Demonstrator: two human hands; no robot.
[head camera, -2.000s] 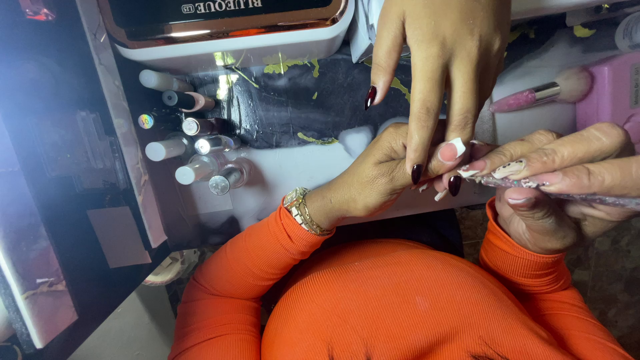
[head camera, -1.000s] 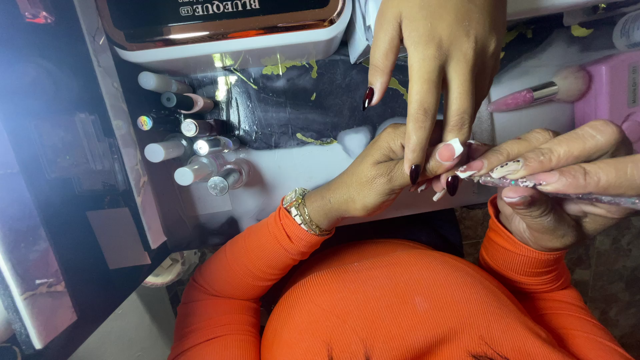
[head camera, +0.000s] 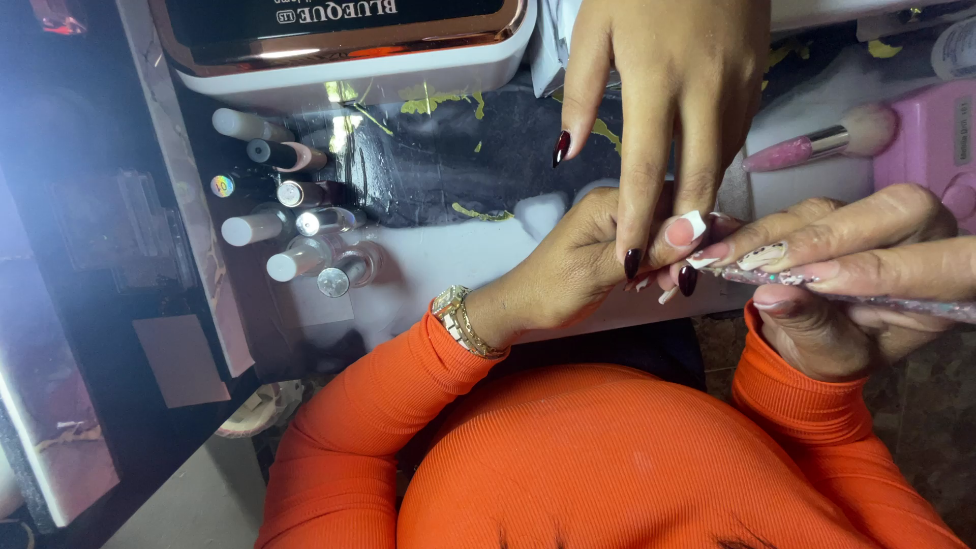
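Observation:
My left hand (head camera: 564, 263), a gold watch at its wrist, grips a finger of another person's hand (head camera: 671, 84), which reaches in from the top with long dark red nails. In my right hand (head camera: 846, 267) is a slim brush with a glittery clear handle (head camera: 900, 303), lying almost level between thumb and fingers. Its tip end is close to the dark red nail (head camera: 687, 280) of the held finger; the bristles cannot be made out. My own nails are long, with white tips.
Several nail polish bottles (head camera: 305, 258) stand at the left. A nail lamp (head camera: 358, 76) sits at the top. On the right a pink-handled fluffy brush (head camera: 816, 145) leans by a pink device (head camera: 923, 137). A dark panel (head camera: 114, 252) borders the far left.

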